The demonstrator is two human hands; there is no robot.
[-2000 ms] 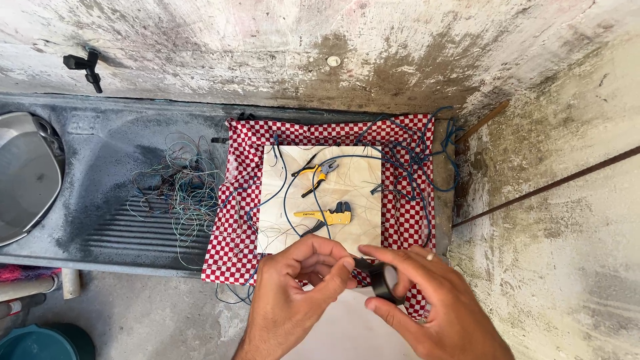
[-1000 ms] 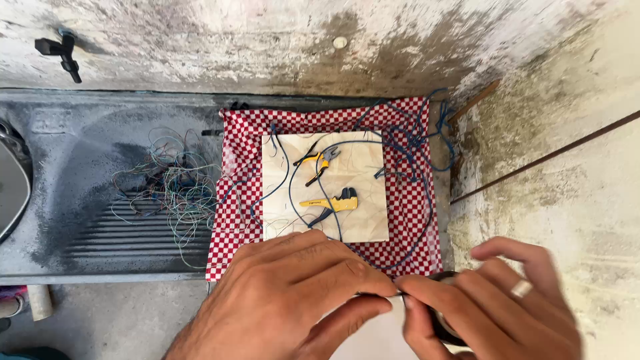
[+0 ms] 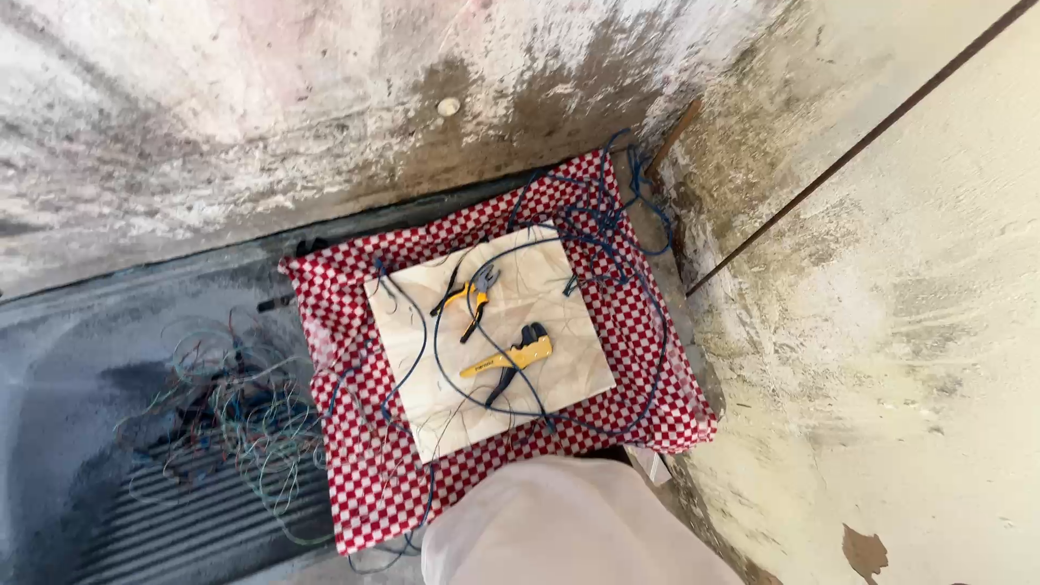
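Neither of my hands shows in this frame. A square cream tile (image 3: 406, 325) lies on a red and white checked cloth (image 3: 357, 504). Yellow and black handled pliers (image 3: 474, 297) rest on the tile's upper part with their handles spread. Below them lies a yellow and black wire stripper (image 3: 517, 357). A blue cable (image 3: 439, 357) loops across the tile and over both tools, and thin loose wires lie around it. More blue cable (image 3: 650, 215) is tangled at the cloth's upper right corner.
A grey ribbed sink (image 3: 203, 508) holds a tangle of thin coloured wires (image 3: 260, 422) at the left. Stained walls rise behind and at the right, where a dark rod or cable (image 3: 861, 153) runs diagonally. Light clothing (image 3: 569, 520) covers the cloth's near edge.
Both hands and the black roll held between them have gone out of view. The view has tilted and shifted. The pliers and wire stripper remain on the tile.
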